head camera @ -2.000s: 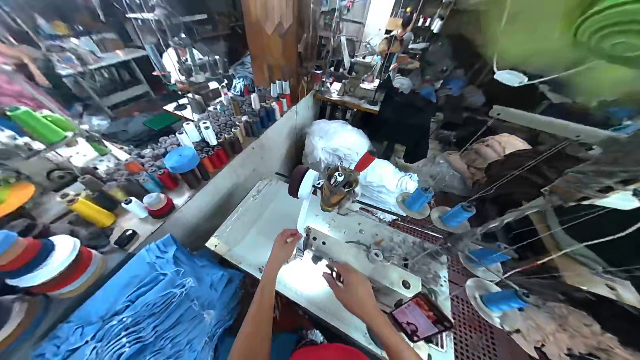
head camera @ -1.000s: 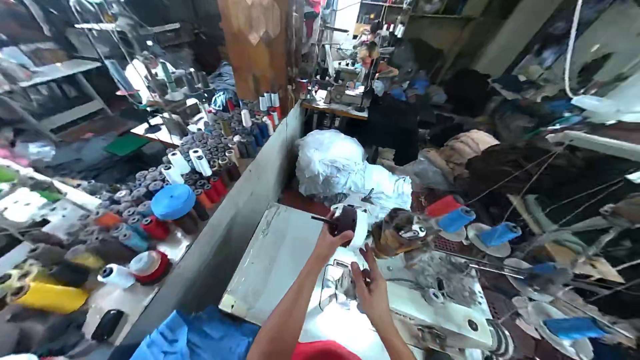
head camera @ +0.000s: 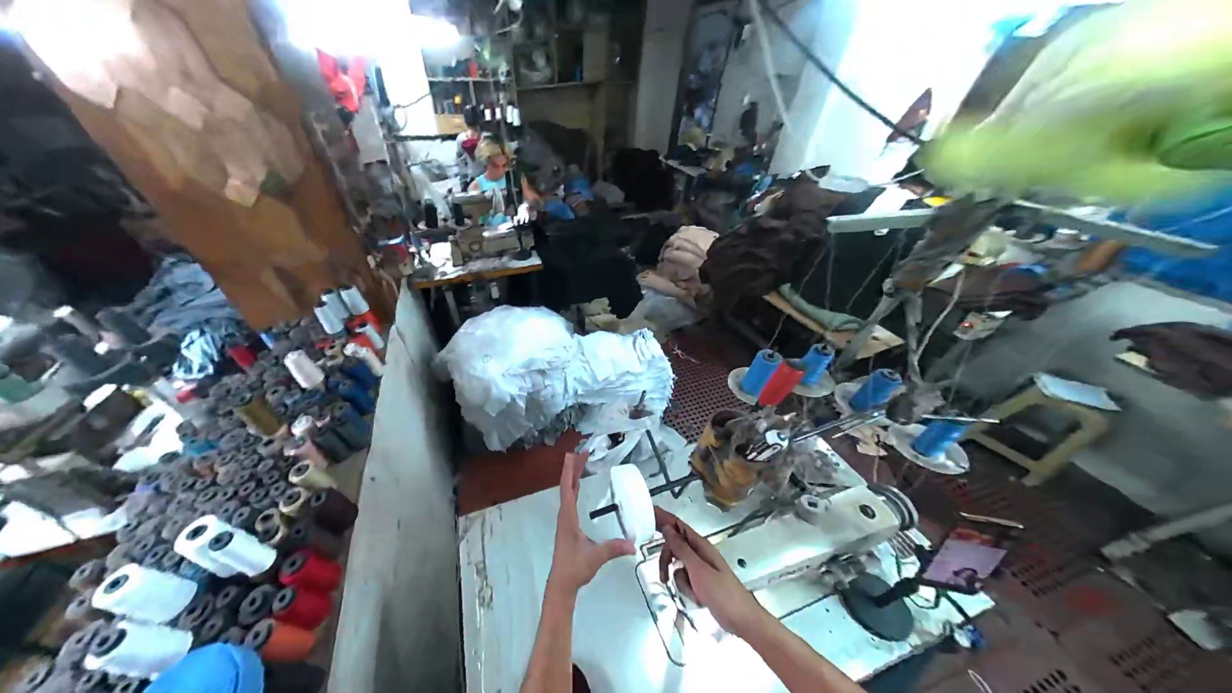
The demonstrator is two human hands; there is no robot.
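Note:
A white roll of tape or elastic (head camera: 631, 502) sits on a dark rod above the white sewing machine table (head camera: 520, 587). My left hand (head camera: 577, 539) is just left of the roll, fingers raised and spread, thumb pointing toward the roll's lower edge. My right hand (head camera: 698, 568) is right of and below the roll, near a bent wire guide (head camera: 659, 616), its fingers bent; whether they pinch anything is unclear. Beyond it lies the white industrial sewing machine (head camera: 818, 539), with a brown and yellow wrapped part (head camera: 727, 457) behind.
A low grey partition (head camera: 404, 500) runs along the left, with many thread cones (head camera: 226, 549) beyond it. Bundled white fabric (head camera: 558, 371) lies behind the table. Blue thread spools (head camera: 876, 390) stand at the right. Another person (head camera: 496, 178) sits at a machine farther back.
Both hands were lower at the machine two seconds ago, then moved up to the roll. One second ago my left hand was at a dark roll on the rod; now it is spread beside the white one.

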